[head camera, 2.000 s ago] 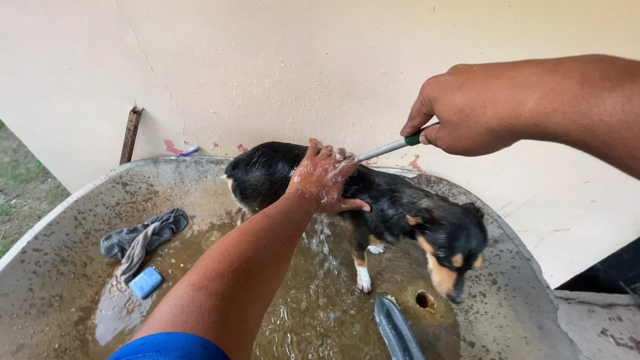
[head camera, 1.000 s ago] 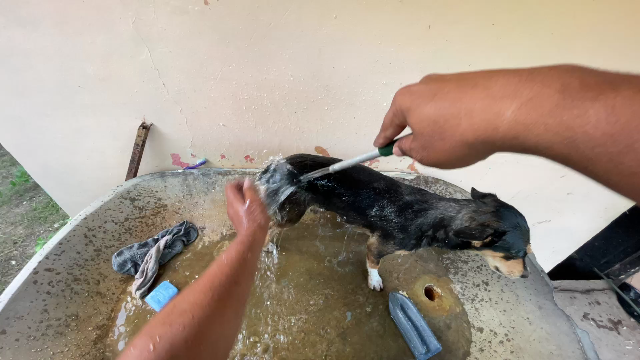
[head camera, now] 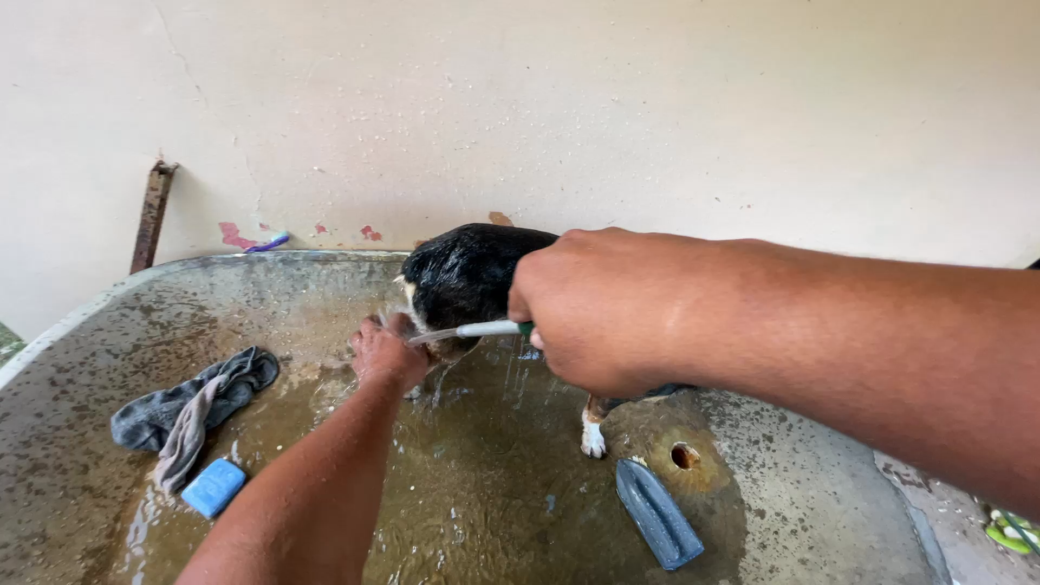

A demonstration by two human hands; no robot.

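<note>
A wet black dog [head camera: 479, 268] with tan and white markings stands in a worn tub; my right arm hides its head and much of its body. My right hand [head camera: 601, 305] grips a pale, green-ended tube [head camera: 487, 328], from which water runs leftward. My left hand [head camera: 390, 353] is at the dog's rear leg, low at its hindquarters, in the water stream. Whether its fingers are closed around the leg is not clear.
Shallow brown water lies in the tub [head camera: 219, 280]. Wet grey cloths [head camera: 195, 406], a blue bar [head camera: 214, 487], a blue-grey boat-shaped object [head camera: 656, 512] and a drain hole [head camera: 684, 456] are inside. A rusty metal post [head camera: 153, 215] and purple-handled brush [head camera: 268, 243] are by the wall.
My left hand has gone from the dog's back to its rump, then down to the rear leg. My right hand has lowered the tube, and the stream now falls on the left hand.
</note>
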